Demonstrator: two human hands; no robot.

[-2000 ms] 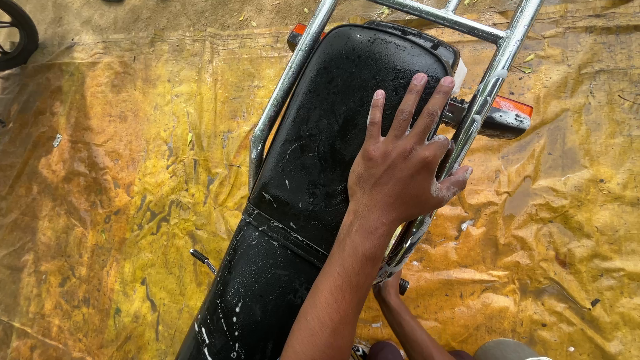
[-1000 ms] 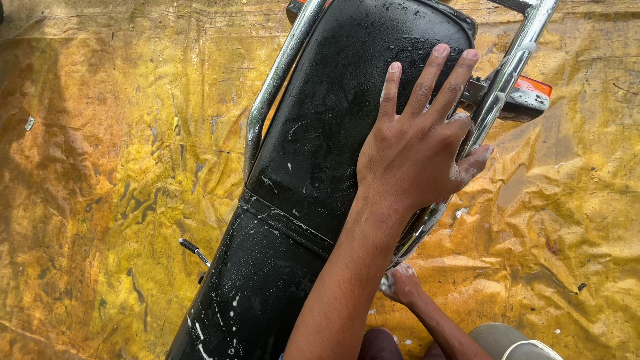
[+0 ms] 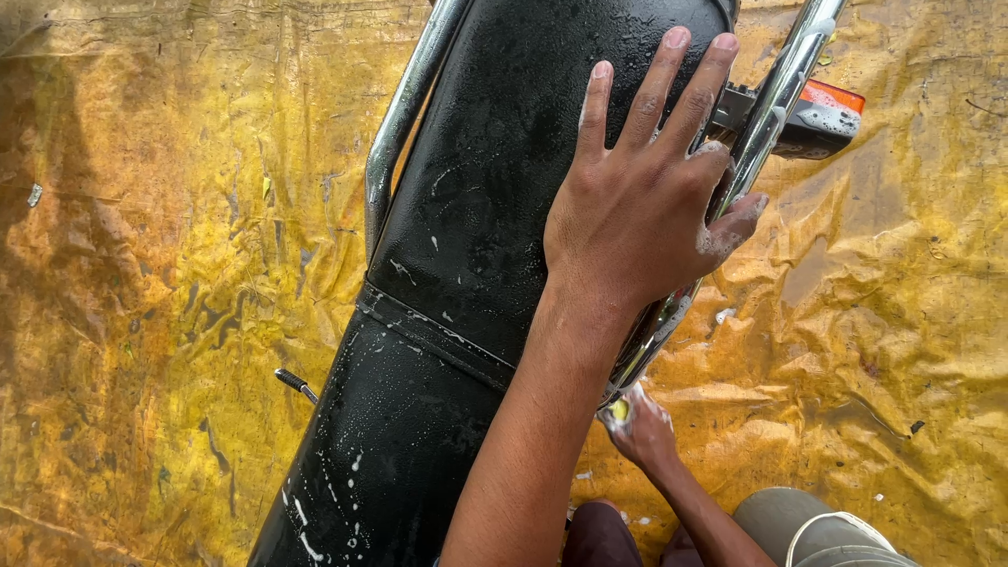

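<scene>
My left hand (image 3: 638,213) lies palm down on the wet black motorcycle seat (image 3: 488,189), three fingers spread. Its index finger is bent and, with the foamy thumb, sits by the chrome grab rail (image 3: 768,118) on the right side. Below that rail, my right hand (image 3: 650,433) is covered in suds and closed around a small yellow thing, probably a sponge (image 3: 620,409). Part of this hand and what it touches are hidden under the rail. Foam streaks and water drops mark the seat, and suds cling to the rail and the orange turn signal (image 3: 831,110).
A creased yellow tarp (image 3: 850,339) covers the ground. Another chrome rail (image 3: 402,110) runs along the seat's left side, with a black-tipped lever (image 3: 291,380) sticking out lower down. At the bottom right stands a grey bucket (image 3: 780,512) with a pale handle, beside my knees (image 3: 600,535).
The view has shifted closer over the seat. My left hand stays spread on the seat by the rail. The yellow thing in my right hand now shows below the rail.
</scene>
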